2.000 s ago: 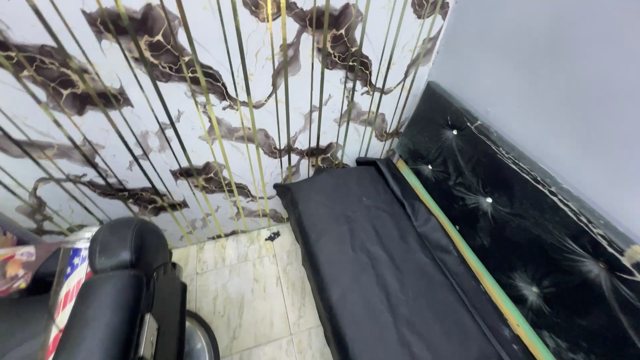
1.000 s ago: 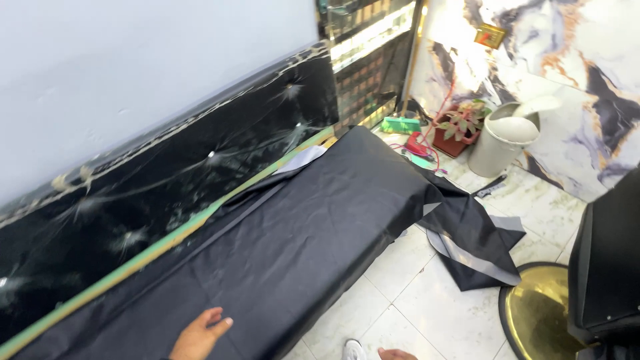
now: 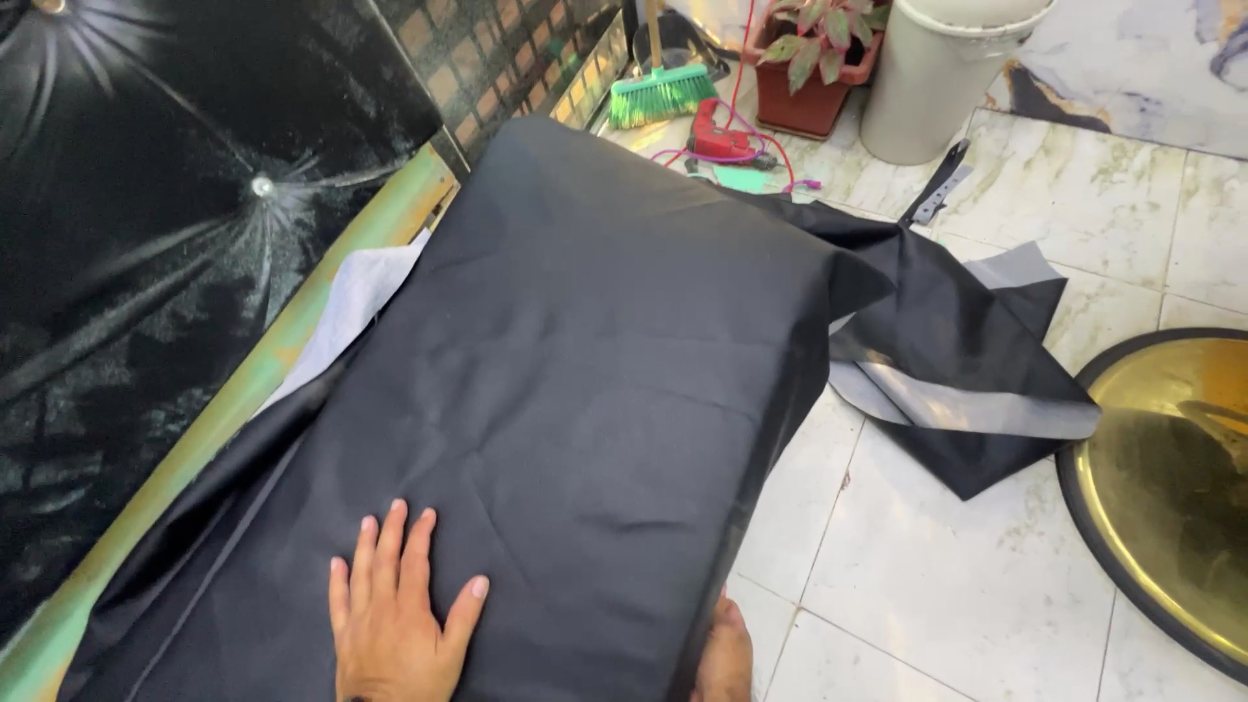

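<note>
A long padded bench seat (image 3: 585,370) is draped in black faux leather. My left hand (image 3: 395,604) lies flat on its top, palm down, fingers a little apart. At the seat's right edge is my right hand (image 3: 723,648), against the side of the cover; its fingers are partly hidden, so its grip cannot be told. Loose black material with a grey backing (image 3: 965,380) hangs off the far right corner onto the floor. Along the left side, a flap of the cover (image 3: 351,292) is turned up, showing its pale underside beside a green and yellow wooden rail (image 3: 283,331).
A black tufted backrest (image 3: 146,195) stands at the left. Beyond the seat are a green-bristled broom (image 3: 663,96), a red corded power tool (image 3: 721,135), a potted plant (image 3: 814,88) and a grey bin (image 3: 936,78). A round gold-coloured base (image 3: 1170,487) rests on the tiles at right.
The view has swung from the patterned wall to the seat's other end and come closer. My left hand, raised over the seat a second ago, now rests on it. My right hand is now at the seat's edge.
</note>
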